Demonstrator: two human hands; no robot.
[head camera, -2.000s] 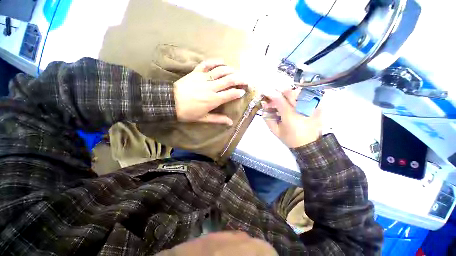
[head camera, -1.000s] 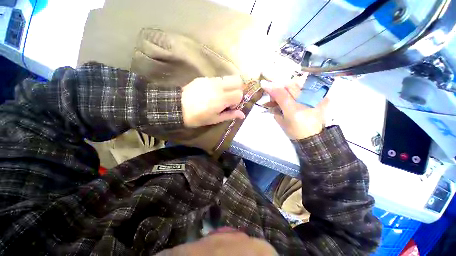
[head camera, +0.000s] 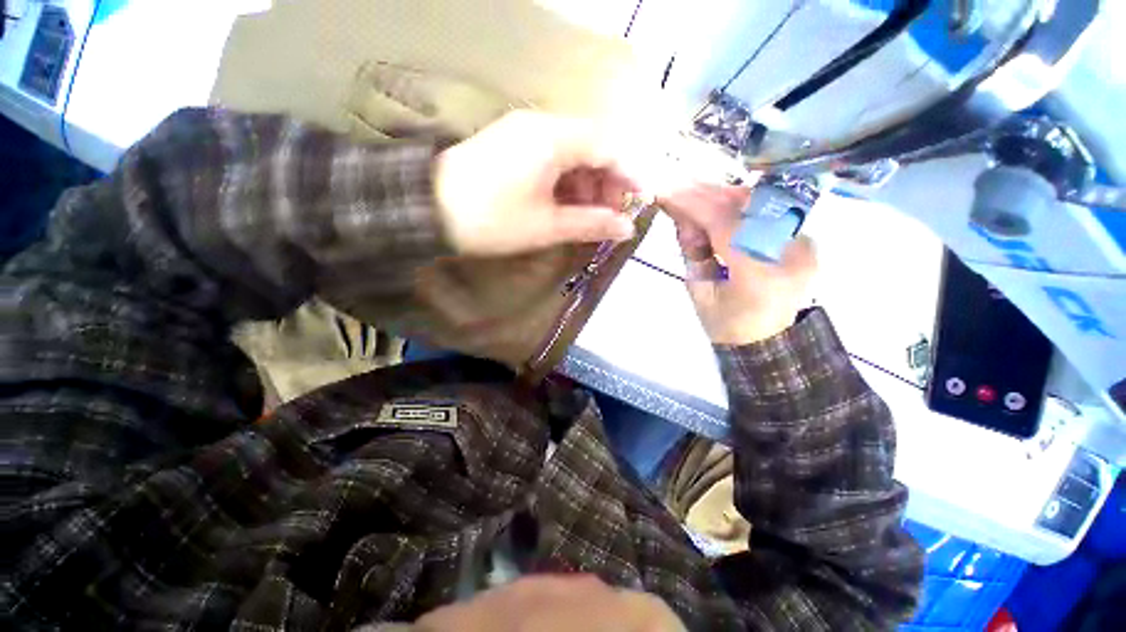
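Note:
The tan garment panel (head camera: 494, 296) lies on the white table and hangs over its front edge. The zipper (head camera: 574, 303) runs along the panel's right edge, up towards both hands. My left hand (head camera: 531, 185) is above the panel, blurred, with thumb and fingers pinched at the zipper's upper end. My right hand (head camera: 735, 272) is right of the zipper, its fingertips on the panel's edge close to my left fingertips. Something small and dark shows in the right palm; I cannot tell what. Glare hides the cloth near the needle area (head camera: 729, 124).
The machine head (head camera: 864, 74) fills the upper right. A grey-blue block (head camera: 768, 222) stands by my right fingers. A black phone (head camera: 992, 346) lies on the table at the right. The table's grey ruled edge (head camera: 654, 393) runs before my lap.
My left hand has moved from flat on the panel up and right to the zipper's upper end. My right hand has stayed near the same place.

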